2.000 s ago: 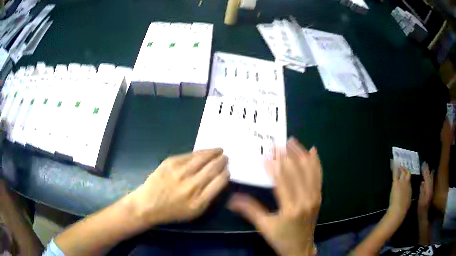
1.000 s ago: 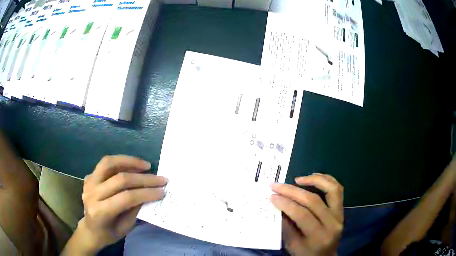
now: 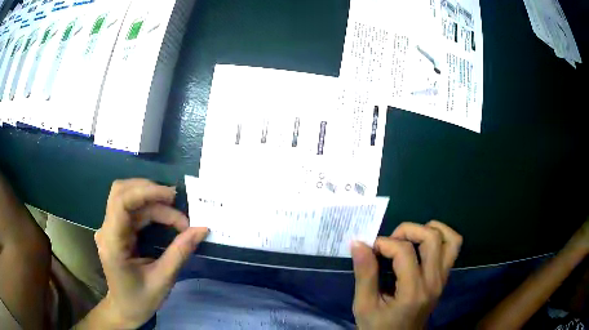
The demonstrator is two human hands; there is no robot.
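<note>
A white instruction leaflet (image 3: 278,142) lies in front of me, its near part folded up and over towards the middle. The folded flap (image 3: 290,222) stands slightly raised, with dense print on its right part. My left hand (image 3: 145,248) pinches the flap's near left corner between thumb and finger. My right hand (image 3: 403,271) holds its near right corner, thumb on the paper. The leaflet's far right part meets a stack of unfolded leaflets (image 3: 413,64), which shows a thermometer drawing and is cut off by the top edge.
A row of white thermometer boxes (image 3: 123,84) with green patches stands at the upper left of the dark green table (image 3: 258,29). Loose leaflets (image 3: 554,29) lie at the upper right. A person's arm (image 3: 22,251) shows at the left edge, another person's forearm (image 3: 542,283) at the lower right.
Two seconds ago my hands lay on the stacked leaflets. One second ago they held a flat, open sheet by its sides. Now its near part is folded up and away from me.
</note>
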